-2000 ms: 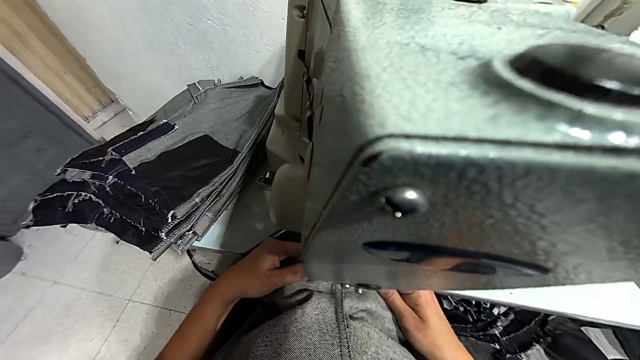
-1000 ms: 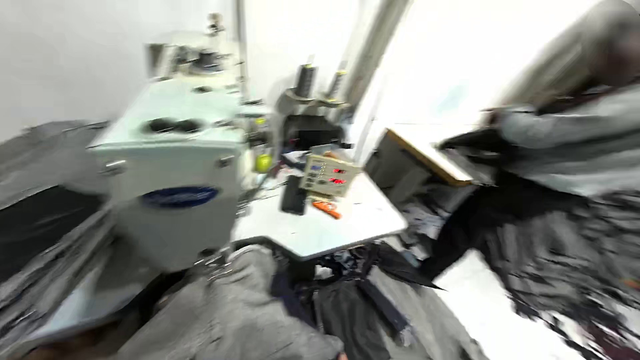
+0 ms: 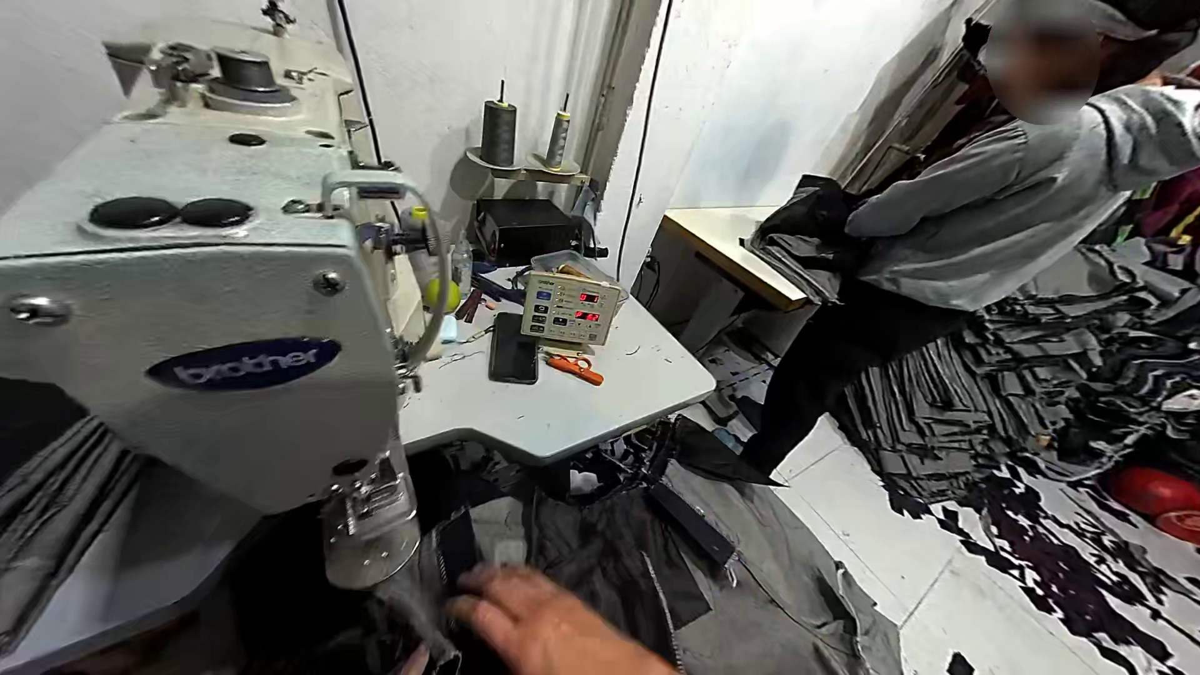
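Observation:
A Brother industrial sewing machine (image 3: 197, 412) fills the left side, its presser-foot area low at its right end behind a clear guard (image 3: 370, 548). Dark and grey denim pieces (image 3: 600, 553) lie below and right of the machine. Over them is my right hand (image 3: 548, 623), slightly blurred, its fingers pointing left near a dark cloth edge; whether it grips the cloth cannot be told. Of my left hand only what seems a fingertip (image 3: 414, 660) shows at the bottom edge, beside a grey strip of cloth; the rest is hidden.
On the white table (image 3: 553, 422) are a control panel (image 3: 572, 309), a black phone (image 3: 514, 349) and orange thread snips (image 3: 574, 368). Thread cones (image 3: 499, 133) stand behind. A person in a grey top (image 3: 984, 206) stands at right, near stacked denim (image 3: 937, 412) and floor scraps.
The view has swung right from the machine's end and left-hand cloth stack. Two seconds ago both hands were on grey denim under the machine; now my right hand is over dark pieces.

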